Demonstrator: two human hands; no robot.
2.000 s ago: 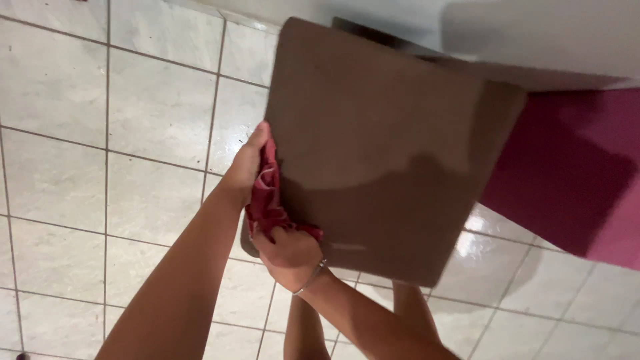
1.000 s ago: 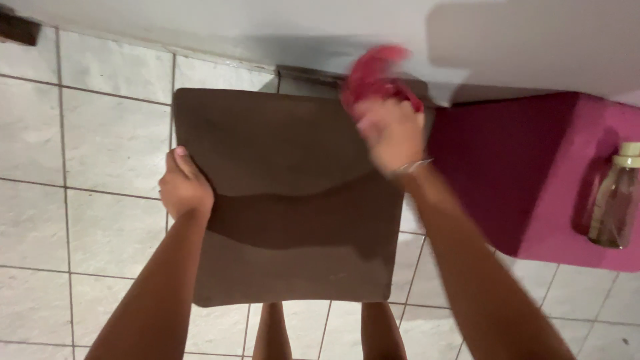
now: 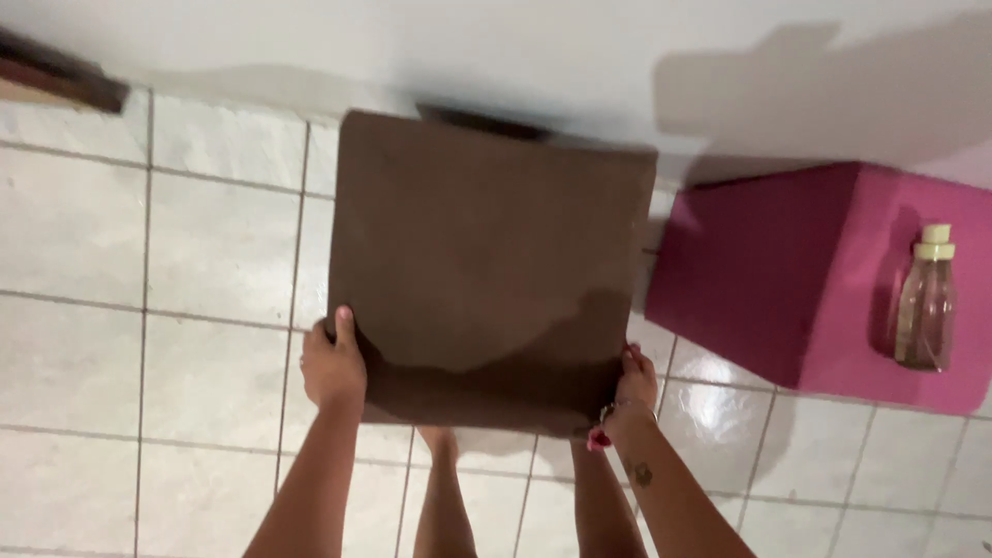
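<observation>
A brown square panel with rounded corners (image 3: 496, 256), perhaps a stool or cube seat, spans the middle of the view. At its left edge my left hand (image 3: 335, 364) grips it, thumb on top. My right hand (image 3: 637, 384) holds the opposite edge near the lower right corner, its fingers partly hidden. A small bit of red cloth (image 3: 599, 438) pokes out below the right wrist, which wears a bracelet; most of the cloth is hidden.
To the right stands a pink cube-shaped block (image 3: 829, 287), with a clear bottle with a cream cap (image 3: 926, 302) on it. The white wall (image 3: 496, 54) runs behind. A dark wooden piece (image 3: 62, 74) is at upper left, over white floor tiles (image 3: 221, 248).
My right hand has moved from the panel's upper right corner, where it held the red cloth, down to the lower right edge. My left hand remains on the left edge.
</observation>
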